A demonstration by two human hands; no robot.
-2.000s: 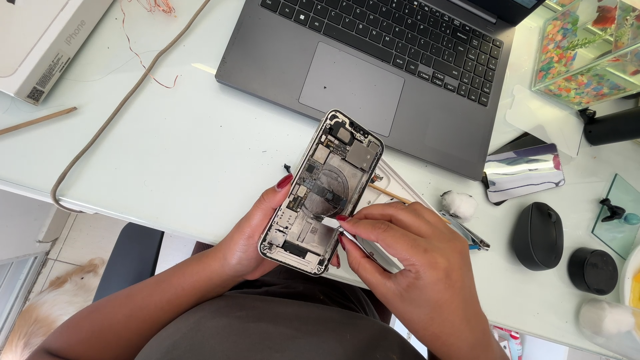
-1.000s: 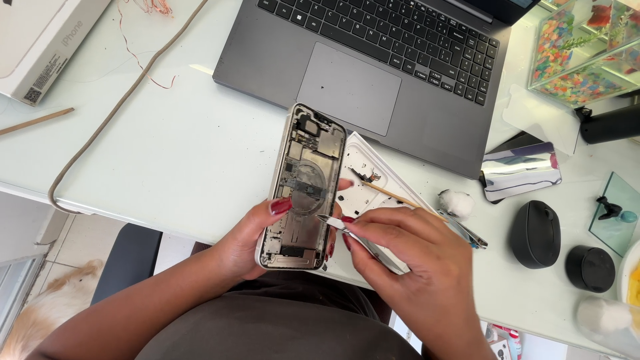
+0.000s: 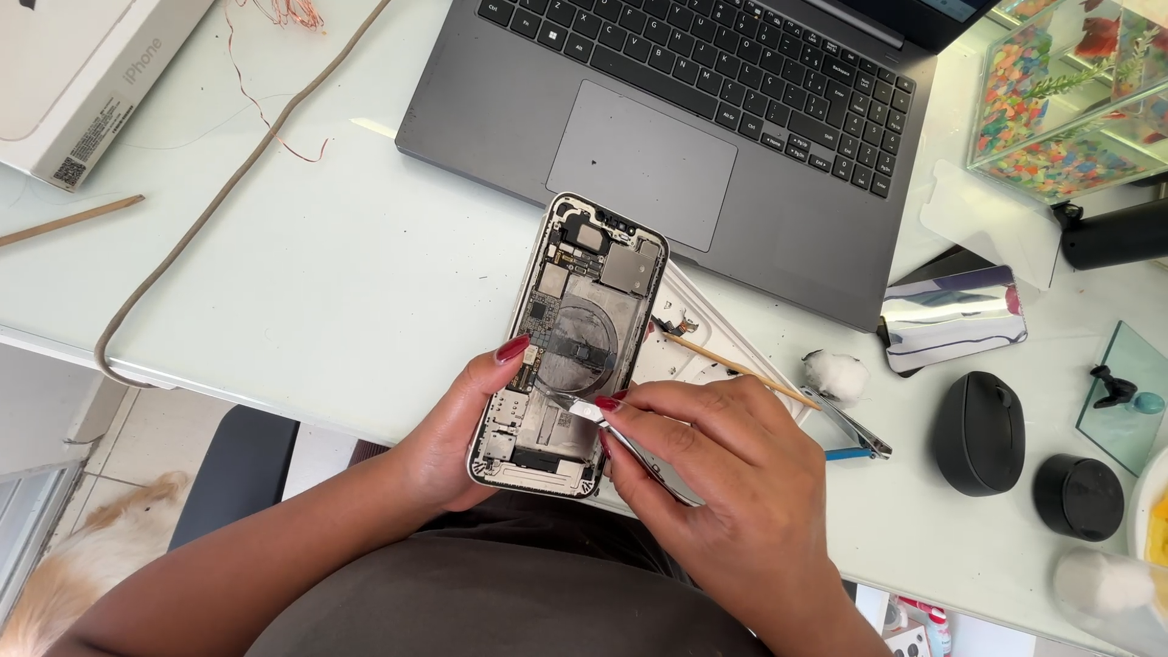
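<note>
An opened smartphone housing (image 3: 584, 301) lies tilted in my left hand (image 3: 456, 429), its inner parts facing up. The thumb presses on its left edge beside the logic board, while the other fingers are mostly hidden beneath. Inside is a round charging coil (image 3: 577, 347). My right hand (image 3: 721, 447) grips a slim metal tool (image 3: 639, 452), whose kind I cannot tell. Its pointed tip is at or just below the coil's lower edge; contact is unclear. Behind the phone, a white tray (image 3: 739, 338) carries small parts and a thin wooden stick (image 3: 721, 358).
A grey laptop (image 3: 493, 119) stands beyond the phone. To the right are a cotton ball (image 3: 836, 376), metal tweezers (image 3: 853, 424), a black mouse (image 3: 979, 433), a round black container (image 3: 1079, 497) and a glass plate (image 3: 1124, 397). A cable (image 3: 210, 205) and an iPhone box (image 3: 91, 91) lie left.
The phone leaned right, was held more upright one second ago, and now leans right again. The left thumb has moved off the coil area to the phone's left edge.
</note>
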